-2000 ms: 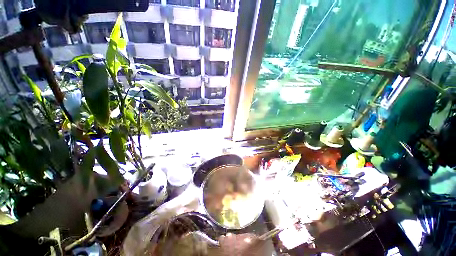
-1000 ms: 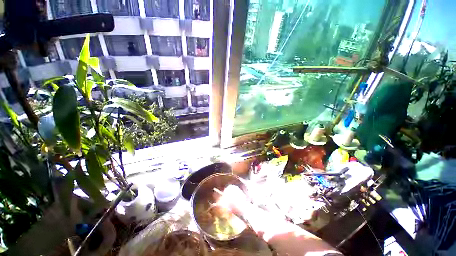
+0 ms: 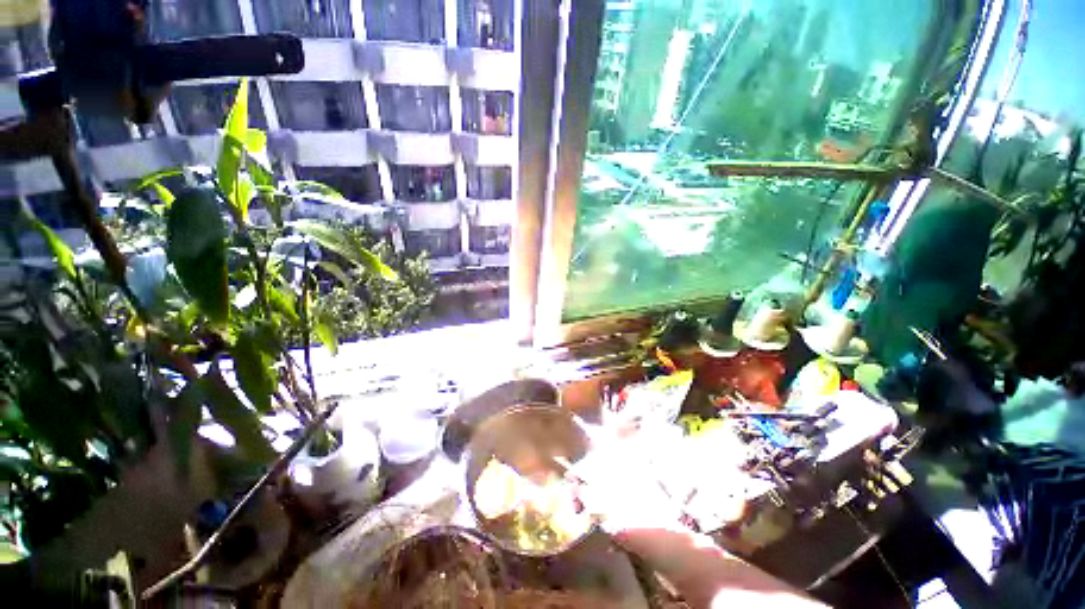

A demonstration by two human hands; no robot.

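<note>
A shiny round metal pot (image 3: 472,476) stands by the window with pale chunks and some green food (image 3: 524,506) inside. A dark round lid (image 3: 476,416) leans behind it. My right forearm (image 3: 696,571) comes in from the bottom right. My right hand (image 3: 601,506) is at the pot's right rim, washed out by glare; its fingers and any tool in them cannot be made out. A round, thin-rimmed bowl-like thing (image 3: 434,577) shows at the bottom edge, partly cut off and blurred. My left hand cannot be made out.
A potted plant (image 3: 196,256) and a white pot (image 3: 336,470) stand at left, with a white cup (image 3: 408,437) beside them. A long stick (image 3: 244,506) slants there. Thread cones (image 3: 764,324) line the window. Small tools (image 3: 785,440) clutter the right. Fanned fabric (image 3: 1041,523) lies far right.
Since two seconds ago my right arm has come in over the pot's right side. Since one second ago the hand has drawn back right from the pot's middle. The view has shifted slightly.
</note>
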